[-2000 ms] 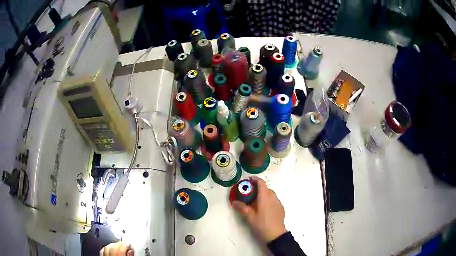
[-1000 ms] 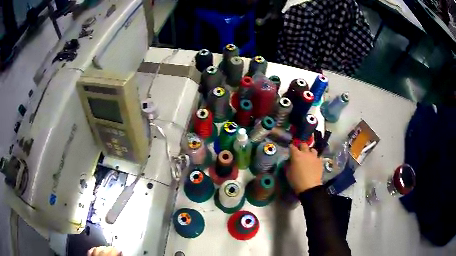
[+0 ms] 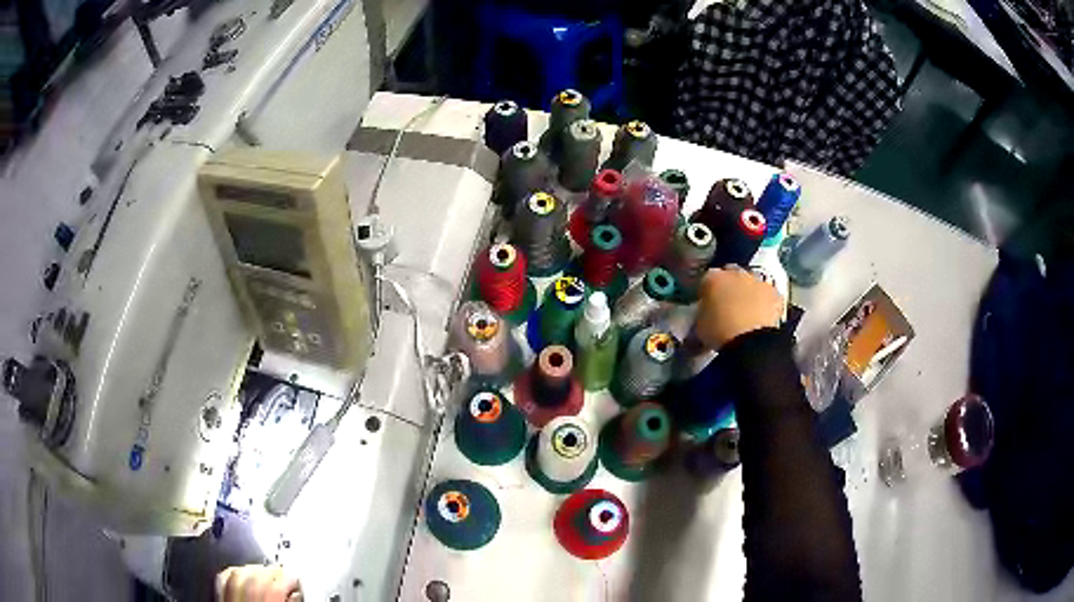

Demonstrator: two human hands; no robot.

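Note:
My right hand (image 3: 738,308) reaches over the right side of the crowded group of thread cones, beside a dark cone with a red top (image 3: 749,229). Its fingers are hidden, so what it touches cannot be told. A dark cone on a red base (image 3: 592,524) stands at the front of the group, left of my right forearm. A dark teal cone (image 3: 463,514) stands to its left. My left hand (image 3: 258,583) is cut off by the bottom edge, below the lit needle area; only part of it shows.
The machine head (image 3: 130,388) and control panel (image 3: 286,253) stand at left. A green spray bottle (image 3: 597,343) stands among the cones. A small open box (image 3: 875,341), a red-lidded jar (image 3: 966,432) and dark fabric (image 3: 1031,412) are at right. A person in checked clothing (image 3: 789,77) is behind the table.
My right hand has let go of the red-based cone, which stays at the front. The hand has moved away and right, deeper over the group. The camera view has shifted.

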